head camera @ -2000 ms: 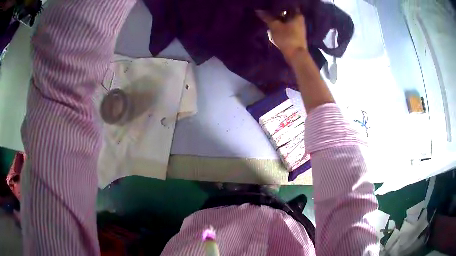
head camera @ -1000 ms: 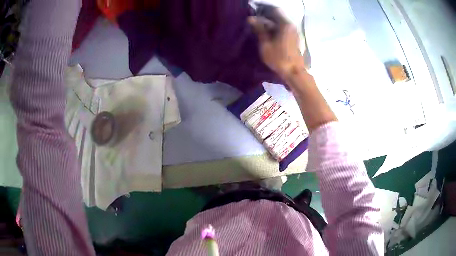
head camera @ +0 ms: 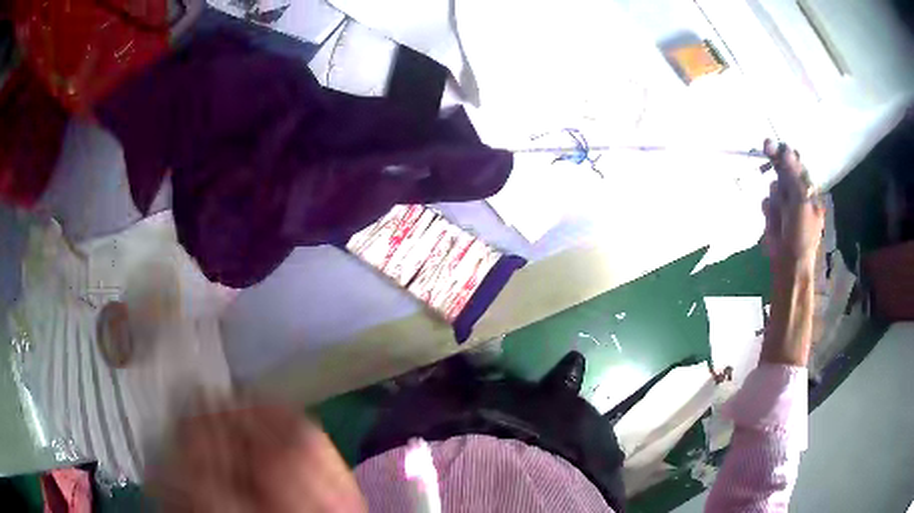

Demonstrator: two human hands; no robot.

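Note:
The purple garment [head camera: 301, 150] lies in a heap at upper left, partly over the wrapped bundle [head camera: 431, 263] with its white-and-red middle. A thin pale strip [head camera: 651, 149], likely a ruler or tape, runs from the garment across the white sheet [head camera: 621, 205]. My right hand [head camera: 792, 205] is at the strip's right end, fingers closed on it, with something small and dark at the fingertips. My left hand [head camera: 261, 456] is a blur at the lower left, cut off by the bottom edge; its fingers cannot be made out.
Cream cut pieces [head camera: 60, 331] with a ring-shaped object [head camera: 115, 334] lie at left. A shiny red-orange bag [head camera: 90, 45] is at upper left, a small orange box [head camera: 694, 58] at upper right. Paper offcuts [head camera: 666, 411] lie on the green floor below the table edge.
The view has swung right. My right hand has left the garment and moved out to the right; the thin strip now shows. My left hand has come into view low at left.

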